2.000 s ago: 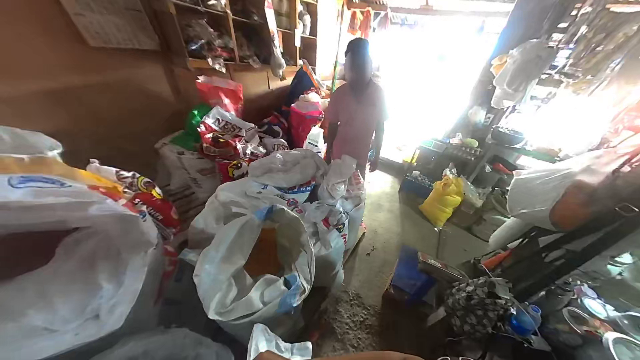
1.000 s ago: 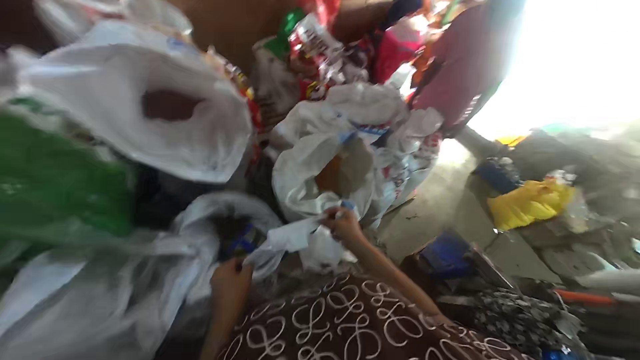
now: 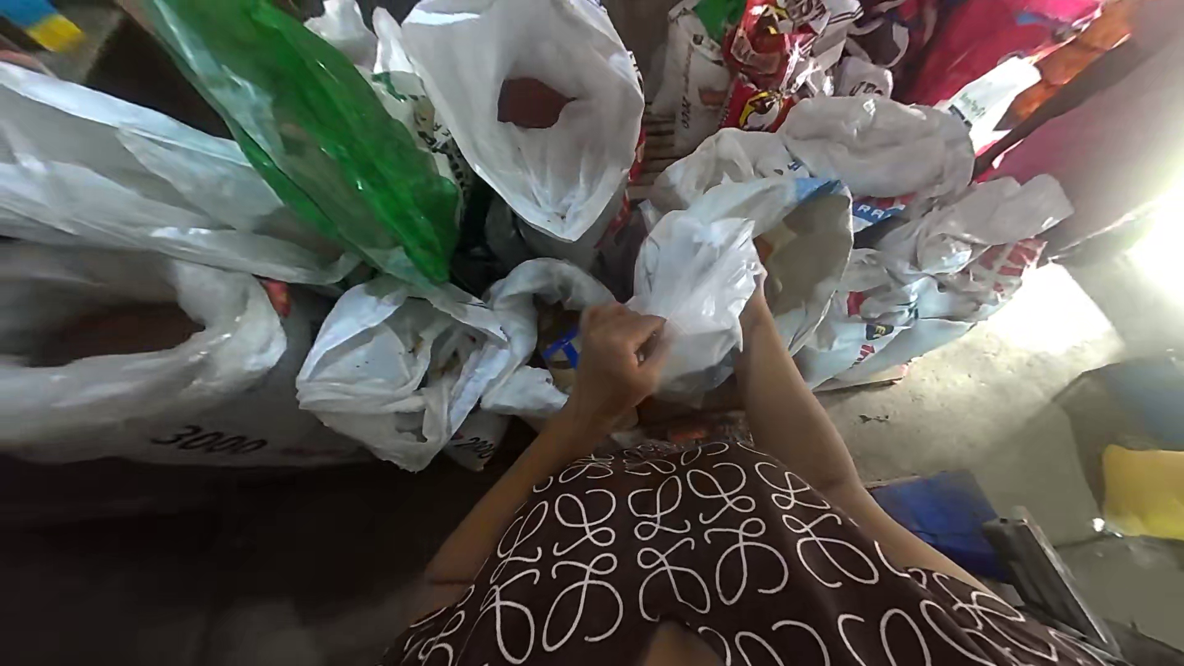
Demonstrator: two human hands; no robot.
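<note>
A crumpled white plastic bag (image 3: 698,277) hangs between my hands, in front of an open white woven sack (image 3: 819,268). My left hand (image 3: 618,356) is closed on the bag's left edge. At the bag's right side, my right hand (image 3: 757,282) is mostly hidden behind the plastic, so its fingers do not show. Left of my left hand stands a smaller open white sack (image 3: 370,361), with a bit of blue (image 3: 561,350) showing near the hand.
A large open white sack (image 3: 592,176) stands ahead, and green plastic (image 3: 342,139) lies left of it. Another big sack (image 3: 213,416) is at the far left. Red packaging (image 3: 763,55) lies beyond. At right are a blue object (image 3: 939,518) on the concrete floor (image 3: 1036,370) and a yellow bag (image 3: 1142,490).
The view has swung down and left. One second ago the white plastic was stretched low between both hands; now it is held up, bunched, and my hands are closer together.
</note>
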